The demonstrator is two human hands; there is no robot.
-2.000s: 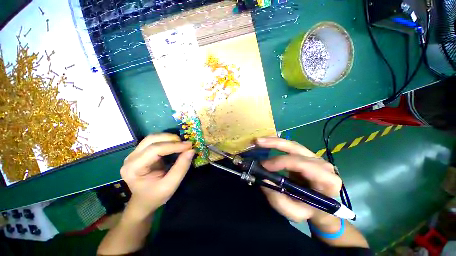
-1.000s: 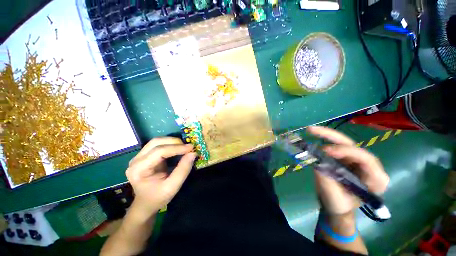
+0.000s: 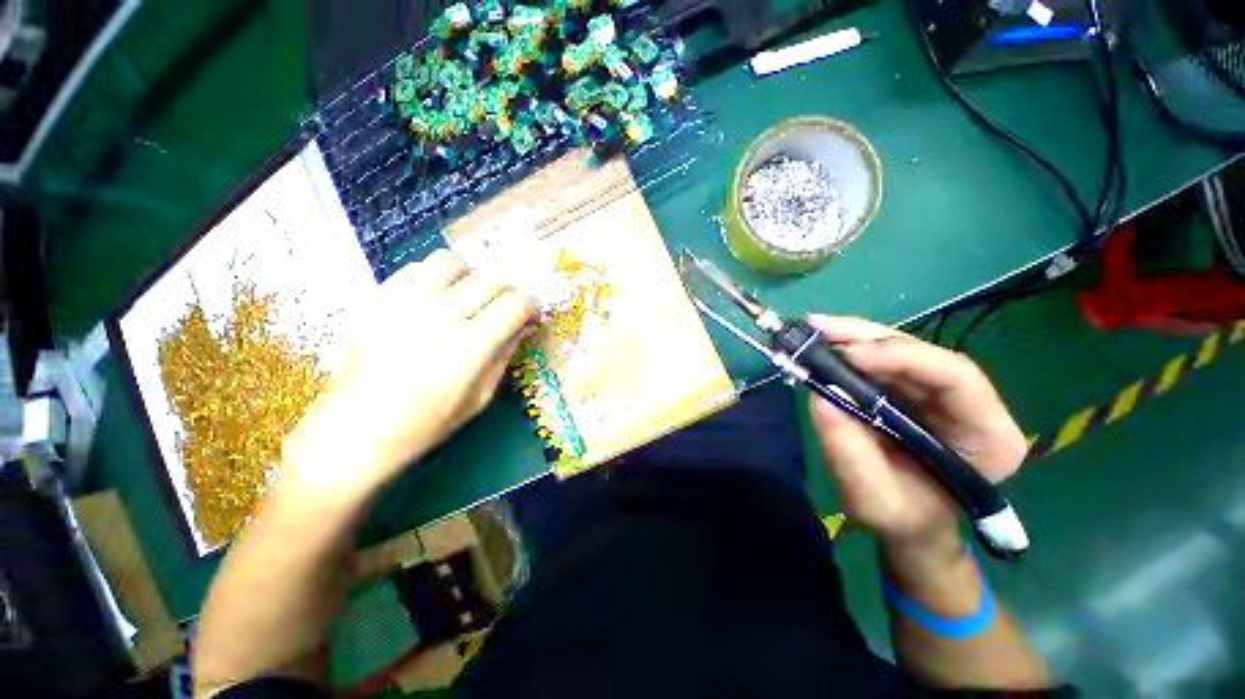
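My right hand [image 3: 918, 423] holds the black soldering iron [image 3: 901, 430] with its white end low right; its metal tip and thin feed tube point up-left over the wooden board's right edge. My left hand [image 3: 423, 362] is over the left side of the wooden board [image 3: 655, 369], fingertips together at the upper end of the row of small green circuit boards [image 3: 550, 410]. Whether the fingertips hold anything is hidden. A small pile of gold pins [image 3: 579, 298] lies on the board, right beside the fingertips.
A white tray [image 3: 280, 205] heaped with gold pins is at left. Green board assemblies [image 3: 533, 75] lie on a black grid tray [image 3: 362, 178] beyond the board. A yellow-green tub [image 3: 739, 232] with silvery bits, a white stick [image 3: 808, 52], a dark station [image 3: 1017, 48] and black cables are at right.
My left hand has moved up and forward from the near end of the circuit-board row. The iron first swung away right from the row, then its tip rose toward the tub. The view has shifted.
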